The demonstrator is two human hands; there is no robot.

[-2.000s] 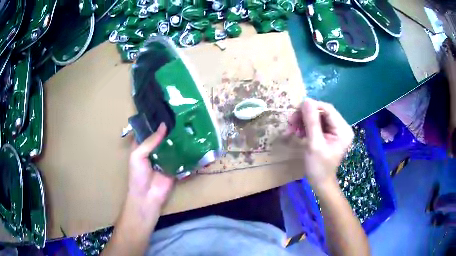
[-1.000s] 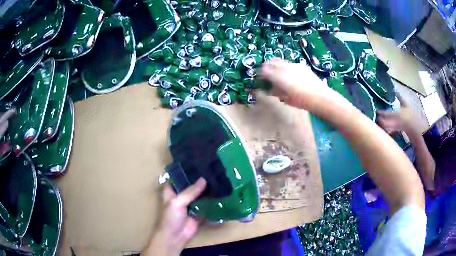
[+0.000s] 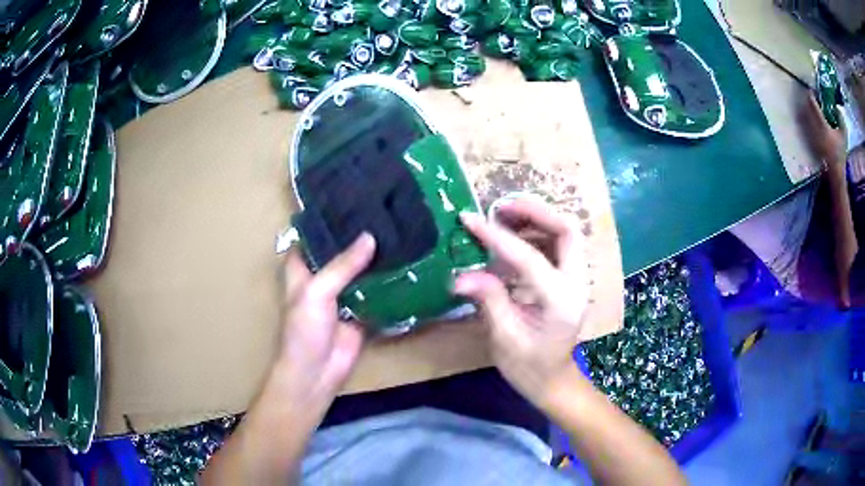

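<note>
The green oval moulded body (image 3: 408, 289), with a pale rim and dark recessed centre, is held tilted over the cardboard mat. My left hand (image 3: 322, 318) grips its lower left side, thumb over the dark insert (image 3: 365, 199). My right hand (image 3: 526, 285) is at the body's right edge, finger and thumb apart around a small green trim piece (image 3: 467, 251). The piece touches or nearly touches the body and blends with it. A silver-white side tab (image 3: 287, 239) sticks out at the body's left edge. The glue dish (image 3: 501, 202) is mostly hidden behind my right hand.
The stained glue board (image 3: 560, 195) lies on the tan cardboard mat (image 3: 180, 275). A pile of trim pieces (image 3: 379, 43) is beyond it. Stacked bodies (image 3: 76, 218) stand at left; another body (image 3: 664, 85) lies at upper right. A blue parts crate (image 3: 726, 365) is below right. Another person's arm (image 3: 837, 204) shows at right.
My right hand went from near the glue dish to the pile of trim pieces, then back to the body's right edge. My left hand still holds the body. The camera view has shifted.
</note>
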